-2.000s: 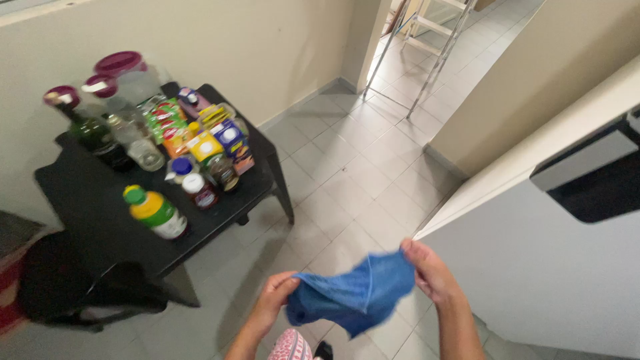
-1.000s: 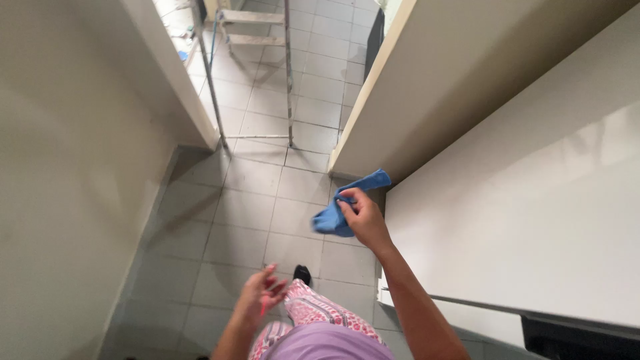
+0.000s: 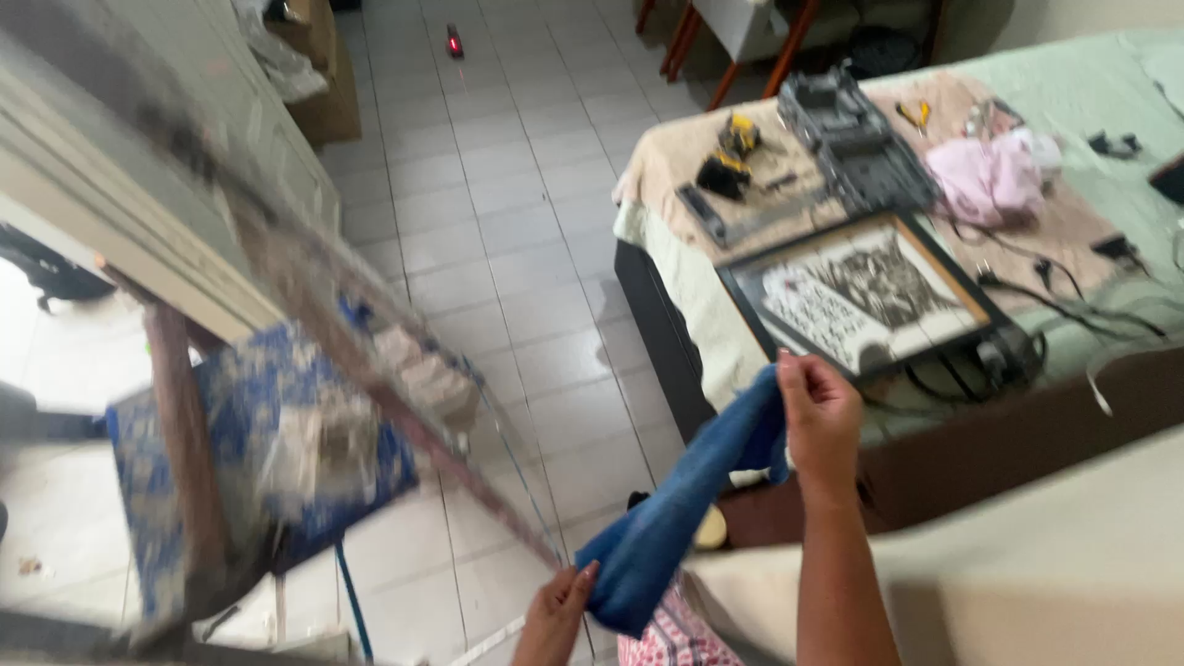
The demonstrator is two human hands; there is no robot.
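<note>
A blue cloth (image 3: 680, 504) is stretched slantwise between both hands, over the tiled floor and beside a covered table or bed. My left hand (image 3: 560, 601) pinches its lower left end between thumb and fingers. Higher up on the right, my right hand (image 3: 819, 407) grips the other end, near the corner of a framed picture (image 3: 869, 291). The picture lies flat on the pale green cover (image 3: 684, 287).
A paint-spattered stepladder (image 3: 370, 370) stands at left near a door. On the cover lie a yellow and black power drill (image 3: 731, 157), an open grey tool case (image 3: 860, 139), a pink cloth (image 3: 990, 176) and black cables (image 3: 1054, 296). A small device with a red light (image 3: 454, 43) is on the floor.
The view has moved from the passage to a room with a covered surface. A second ago only my right hand held the blue cloth; now my left hand holds its other end too.
</note>
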